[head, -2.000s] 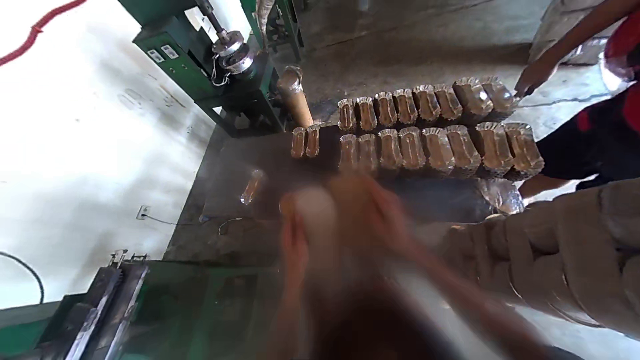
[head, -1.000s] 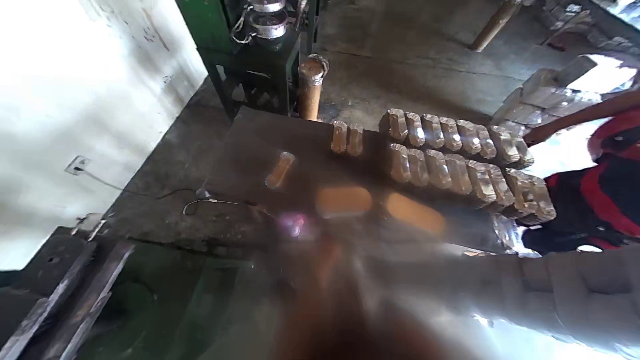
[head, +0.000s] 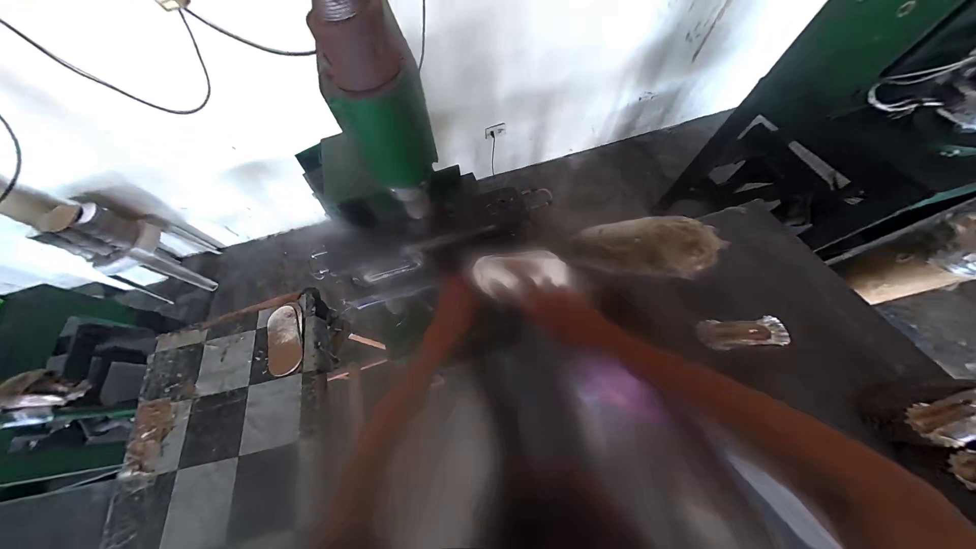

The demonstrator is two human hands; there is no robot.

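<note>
Both my arms reach forward to the middle of the view, where motion blurs them. My right hand (head: pixel 550 293) lies on a pale, rounded oblong piece (head: pixel 521 273) at the edge of the dark table (head: pixel 808 305). My left hand (head: pixel 457 284) is at the left end of that piece; its fingers are too blurred to read. Just right of the piece lies a long fuzzy tan bundle (head: pixel 648 245). Farther right on the table is a small brown oblong piece in clear wrap (head: pixel 743 332). Behind my hands stands a green machine with a cylinder (head: pixel 385 130).
At the left is a checkered tiled surface (head: pixel 221 396) with an oblong tan-and-white piece (head: pixel 285 340) on it. More wrapped pieces (head: pixel 945 418) sit at the right edge. A green machine frame (head: pixel 793 99) stands at the upper right, and a wall outlet (head: pixel 496 131) has a cord.
The view has swung far left, to the green cylinder machine and the tiled surface. Both my hands are now at the pale piece beside this machine; the rows of wrapped pieces are mostly out of view.
</note>
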